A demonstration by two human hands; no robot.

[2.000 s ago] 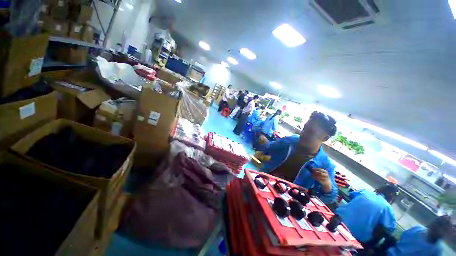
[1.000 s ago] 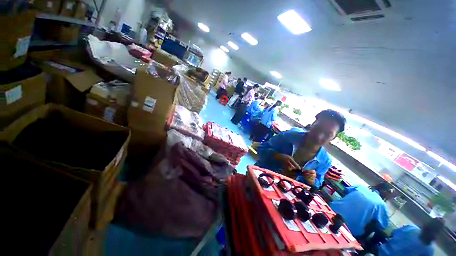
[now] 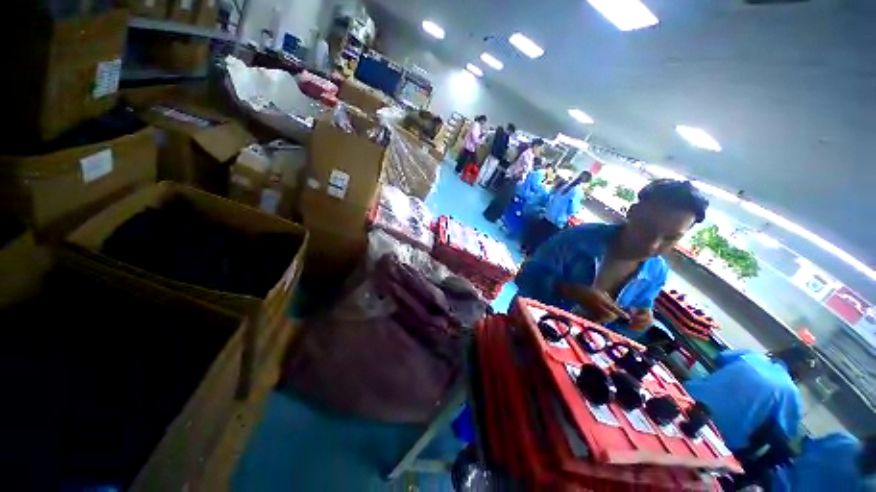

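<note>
A red compartment tray [image 3: 615, 444] lies tilted on top of a stack of red trays [image 3: 509, 404] at the lower right. Several black smartwatches stand in its compartments as closed rings, in two rows; one is a round dark shape in the near row [image 3: 595, 383]. White paper slips [image 3: 603, 413] lie under them. Neither of my hands is in view.
Open cartons [image 3: 206, 237] with dark contents fill the left. A dark maroon bag [image 3: 389, 336] sits on the floor between cartons and trays. More red trays [image 3: 473, 252] are stacked behind. A person in a blue smock [image 3: 576, 258] sits behind the tray, hands together.
My view has shifted, so the cartons, bag and tray stack appear farther right. The person behind the tray has brought both hands together and lowered the head.
</note>
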